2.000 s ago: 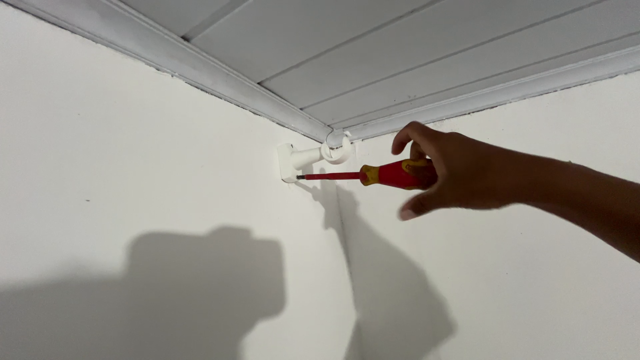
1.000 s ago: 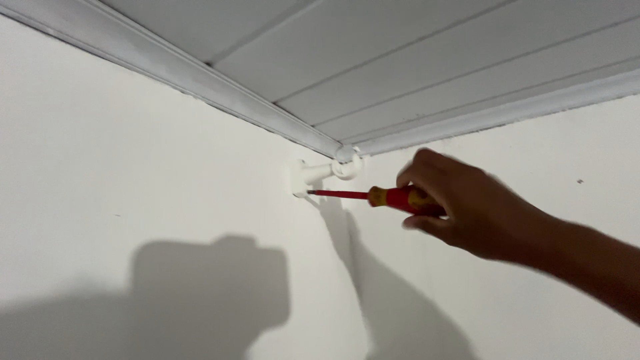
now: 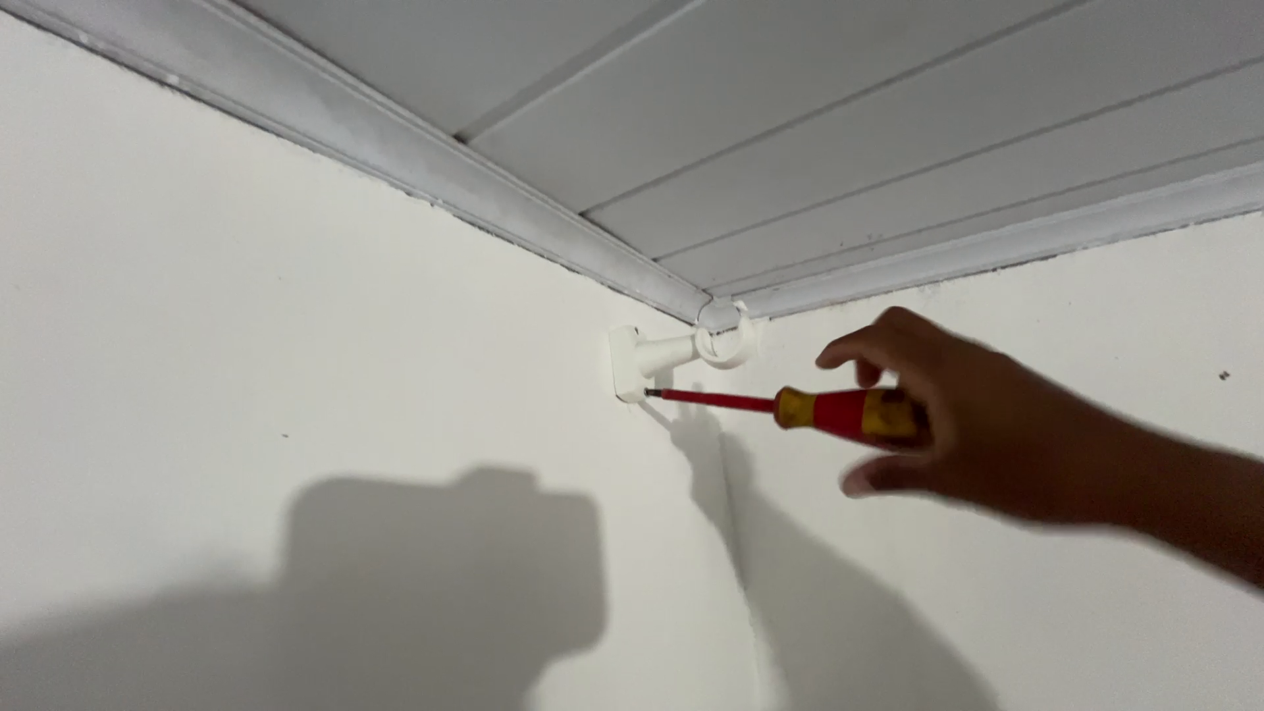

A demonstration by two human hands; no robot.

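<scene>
A white plastic bracket [image 3: 626,365] is fixed to the left wall close to the corner, its short arm ending in an open curved clip [image 3: 731,346]. The tip of a screwdriver with a red insulated shaft and a red and yellow handle [image 3: 839,413] meets the lower part of the bracket's base. My right hand [image 3: 973,425] has its palm at the butt of this handle, with thumb and forefinger spread off the grip; the other fingers are partly hidden. I do not see my left hand.
Grey ceiling panels [image 3: 790,118] and a cornice [image 3: 395,148] run just above the bracket. The two off-white walls [image 3: 247,326] meet behind the clip. Dark shadows [image 3: 444,583] fall across both walls.
My right thumb and forefinger were closer around the handle one second ago and are now spread away from it. The screwdriver tip stays at the bracket's base.
</scene>
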